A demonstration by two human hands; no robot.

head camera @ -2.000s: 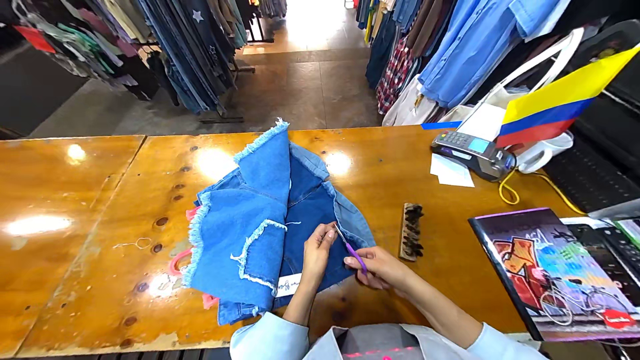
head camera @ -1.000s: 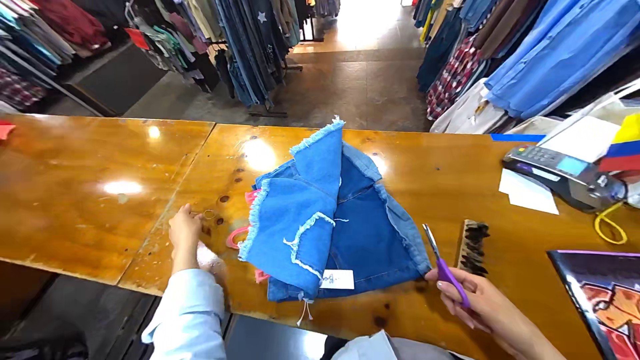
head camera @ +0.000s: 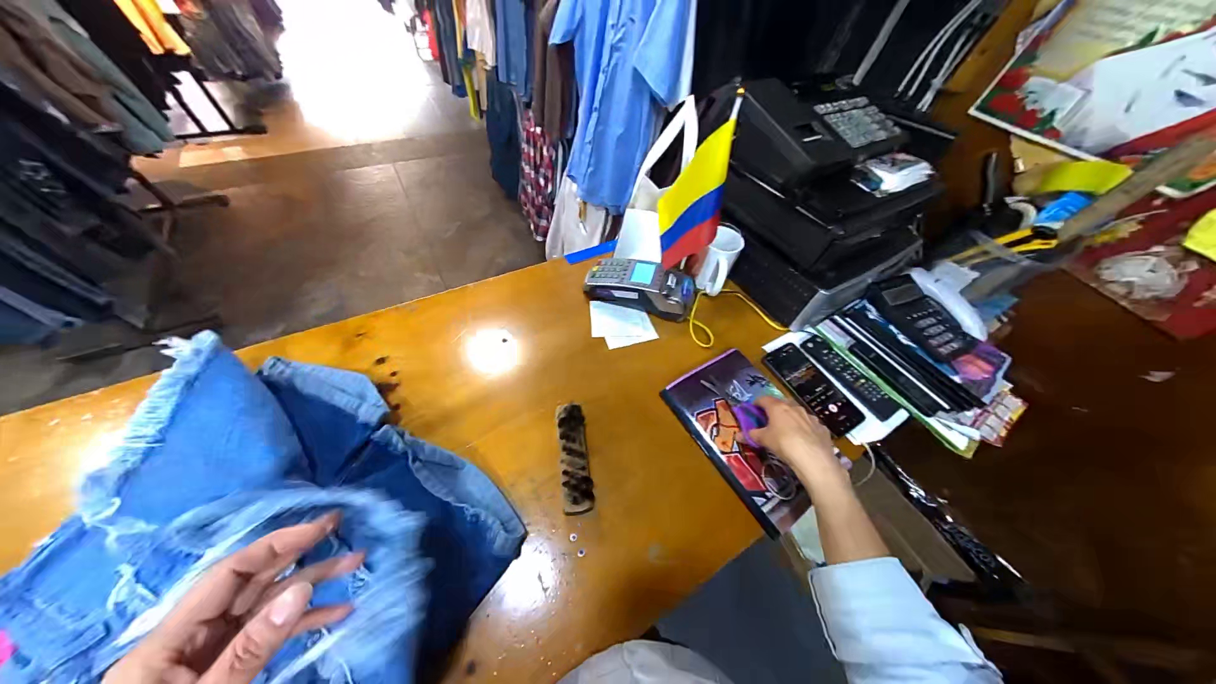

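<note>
At the lower left, my left hand (head camera: pixel 261 603) is blurred over the frayed hem of a blue denim garment (head camera: pixel 218 427), its fingers curled and spread; whether it grips the cloth I cannot tell. The garment lies folded on the varnished wooden counter (head camera: pixel 646 456). My right hand (head camera: pixel 793 432) rests over an illustrated notebook (head camera: pixel 727 432), with the purple handles of the scissors (head camera: pixel 750 418) at its fingertips. The scissors lie low against the cover; their blades point to the upper left. A brush with dark bristles (head camera: pixel 575 459) lies between the garment and the notebook.
Behind the notebook stand a card terminal (head camera: pixel 641 285), a white mug (head camera: pixel 720 258), a small flag (head camera: pixel 701 199) and a black cash register (head camera: pixel 807 133). A phone (head camera: pixel 812 388), a remote control (head camera: pixel 855 378) and a desk telephone (head camera: pixel 926 318) are at the right. Clothes racks stand beyond the counter.
My right hand has moved with the scissors from beside the garment to the notebook. My left hand has gone from the counter left of the garment to its frayed hem. The view has swung right.
</note>
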